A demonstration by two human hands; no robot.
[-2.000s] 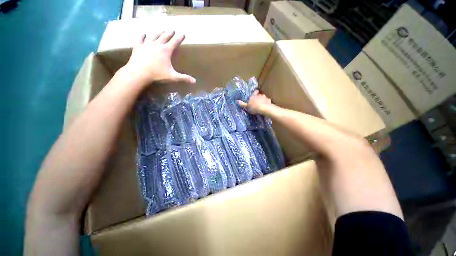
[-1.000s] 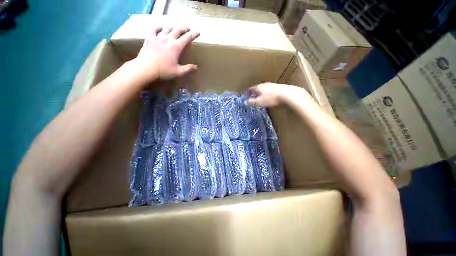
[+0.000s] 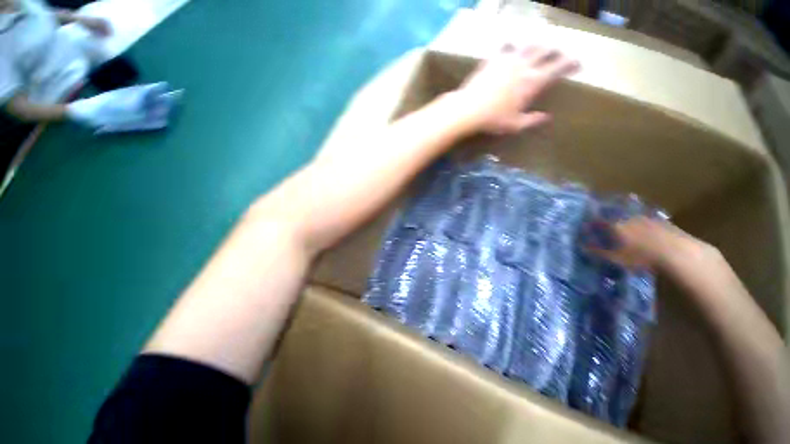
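Observation:
An open shipping carton (image 3: 372, 368) stands in front of me with bubble-wrapped units (image 3: 485, 277) packed upright in two rows inside. My left hand (image 3: 517, 89) is at the carton's far wall near the rim, fingers spread, holding nothing. My right hand (image 3: 637, 243) is inside the carton at the right end of the far row, touching the bubble-wrapped units. It is blurred, and whether its fingers grip a unit cannot be told.
A green conveyor belt (image 3: 173, 234) runs along the left of the carton. At the upper left another person's hand (image 3: 48, 111) is at a bubble-wrapped pouch (image 3: 130, 107) over the belt. More brown cardboard (image 3: 658, 43) lies behind the carton.
The view has swung left, so the carton sits further right and another person with a pouch shows at the belt. My right hand has moved lower onto the units; my left hand stays at the far wall.

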